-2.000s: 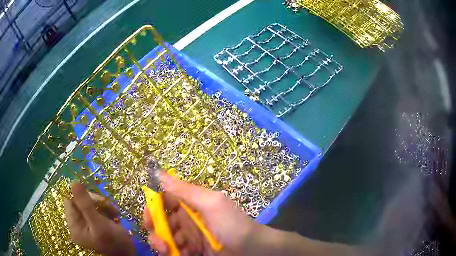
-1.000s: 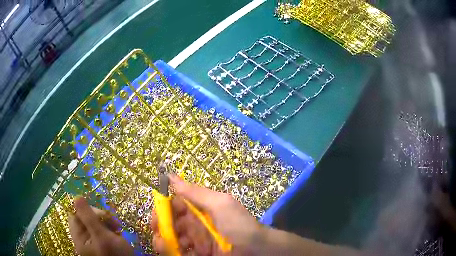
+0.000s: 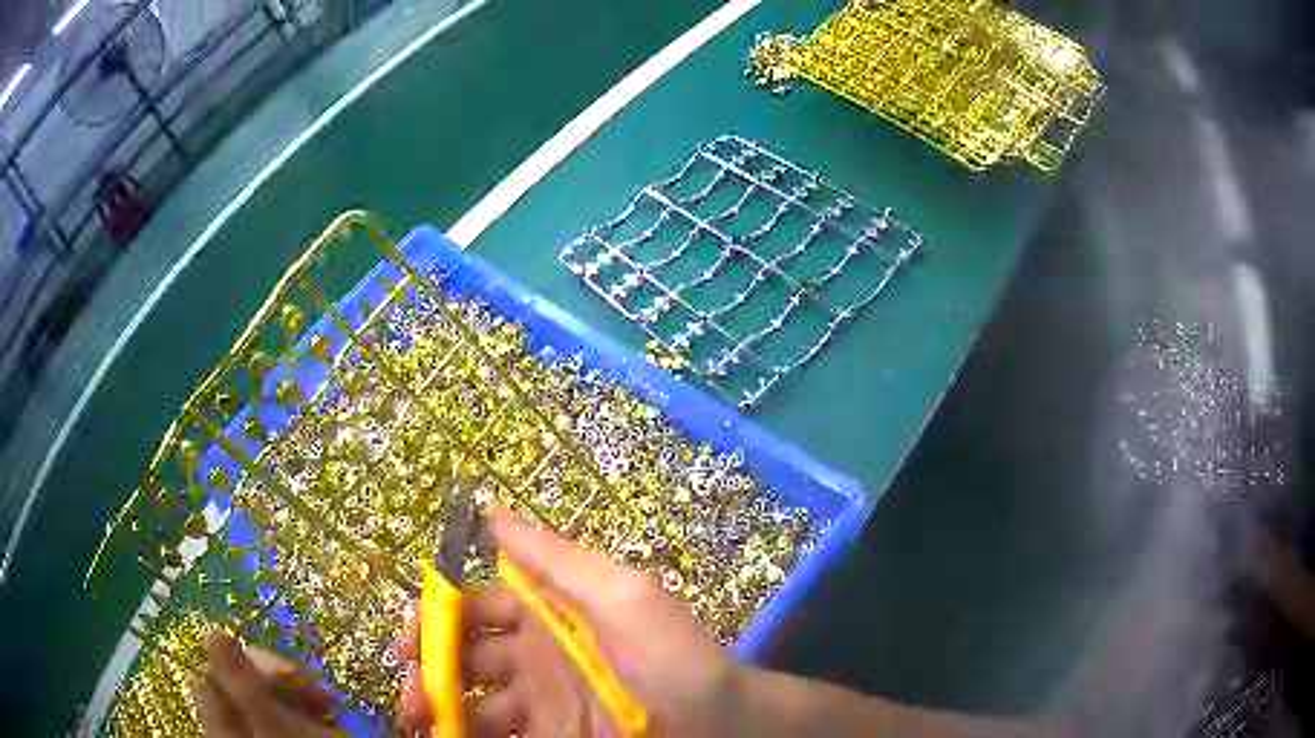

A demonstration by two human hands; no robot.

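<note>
My right hand [image 3: 577, 620] is shut on yellow-orange nippers [image 3: 444, 634], their dark jaws against the gold sprue frame [image 3: 346, 541] over the bin. My left hand [image 3: 260, 692], cut off by the bottom edge, holds the frame's near left side. Small round parts stud the frame's left part; its right part shows mostly bare bars. The blue bin [image 3: 577, 339] under it holds many small gold and silver parts [image 3: 692, 519]. Whether the jaws are closed cannot be told.
A silver sprue frame [image 3: 743, 248] lies flat behind the bin on the green table [image 3: 901, 339]. A pile of gold frames [image 3: 952, 79] lies at the far edge, another gold stack [image 3: 159, 692] at the near left. A fan [image 3: 113, 72] stands at the back left.
The view has shifted, so bin, silver frame and far pile sit further left, with the bin lower. The hands still hold the gold frame and nippers; the jaws have moved slightly along the frame.
</note>
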